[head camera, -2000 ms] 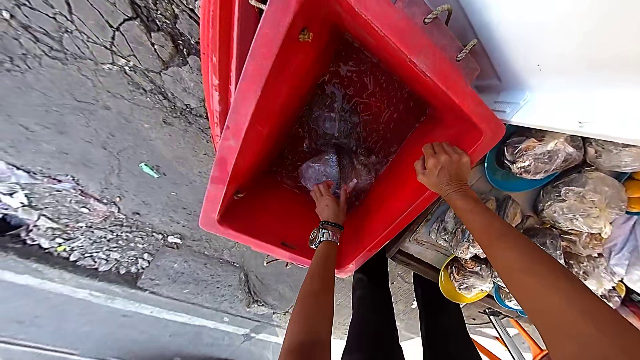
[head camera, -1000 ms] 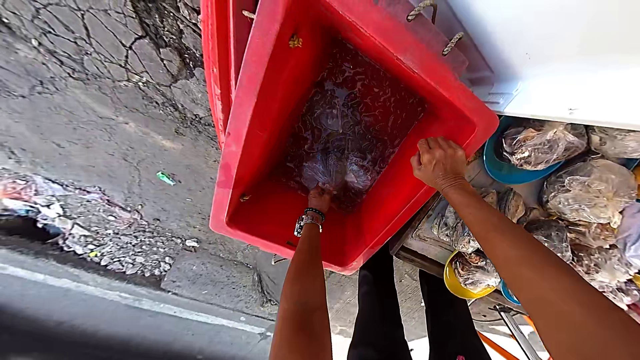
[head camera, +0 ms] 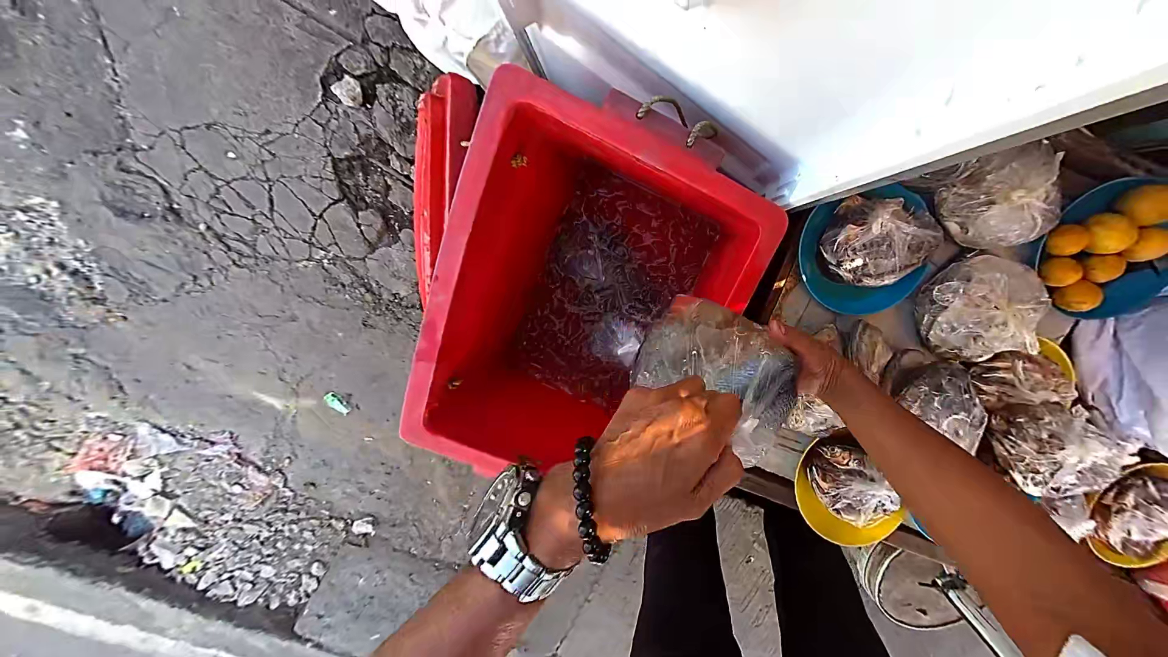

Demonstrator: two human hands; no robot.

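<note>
My left hand point(head camera: 671, 456), with a metal watch and a black bead bracelet at the wrist, grips the near edge of a clear plastic bag point(head camera: 721, 360). Something dark and bluish shows inside the bag. At the bag's right edge my right hand point(head camera: 812, 360) holds it with the thumb on top; its other fingers are partly hidden. The bag hangs over the near right rim of a red plastic tub point(head camera: 488, 265). Many small, thin pieces lie on the tub's floor, with a clear plastic bag point(head camera: 616, 339) among them.
On the right, a wooden table bears bagged goods point(head camera: 984, 306), a blue bowl point(head camera: 862, 297), a yellow bowl point(head camera: 821, 525) and yellow-orange fruit point(head camera: 1110, 234) in another blue bowl. A white panel point(head camera: 867, 73) stands behind the tub. Cracked pavement point(head camera: 255, 192) and rubble point(head camera: 237, 529) lie left.
My left hand has come up out of the tub, and a clear bag is now between both hands. My right hand has left the tub's rim. The view has shifted, showing more on the right.
</note>
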